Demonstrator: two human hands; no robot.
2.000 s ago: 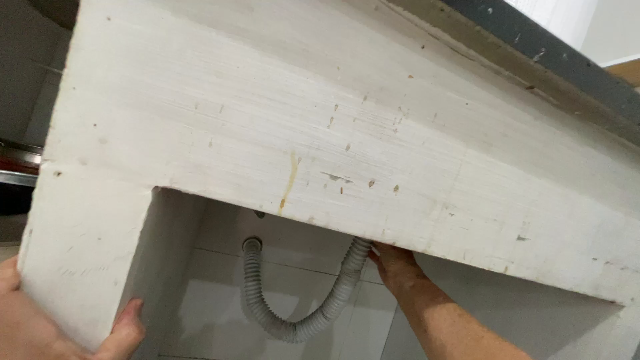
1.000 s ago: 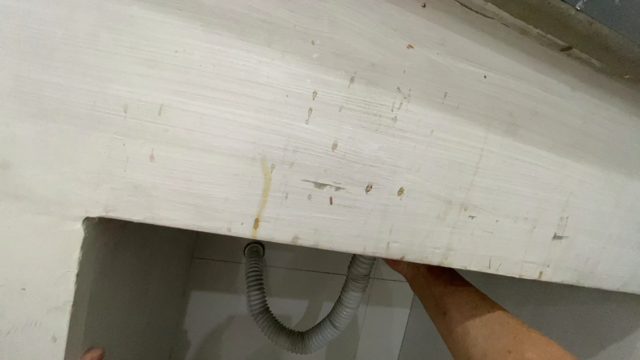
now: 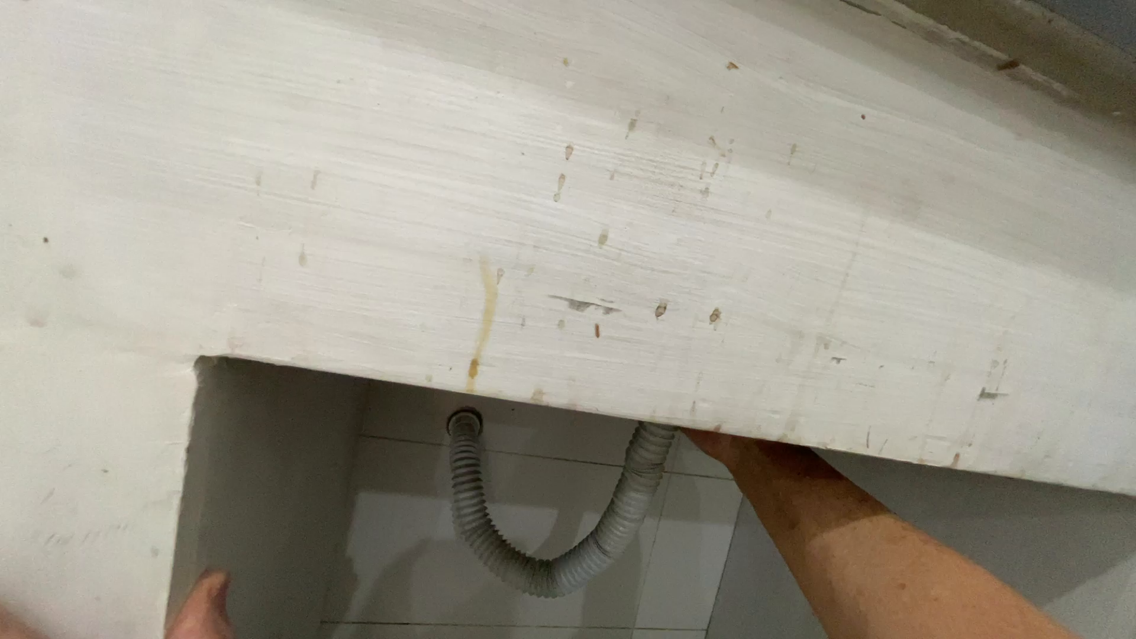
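A grey corrugated drain hose (image 3: 555, 568) hangs in a U under a white painted panel (image 3: 399, 222). One end of it enters a hole in the tiled wall at the back; the other goes up out of sight behind the panel. My right hand (image 3: 714, 442) reaches up behind the panel's lower edge beside the hose's right end. Its fingers are hidden, so what they touch cannot be told. At the lower left, my left hand (image 3: 202, 608) rests at the edge of the white side post (image 3: 89, 497), its thumb on the inner side and most of the hand out of frame.
The panel bears brown drips, chips and a yellow streak. A dark countertop edge (image 3: 1083, 27) runs along the top right. White tiles (image 3: 497, 479) line the back of the opening, with grey side walls (image 3: 266, 470) to the left and right.
The view has come closer to the panel. My right hand has gone further up behind the panel's edge, with less of it showing than two seconds ago.
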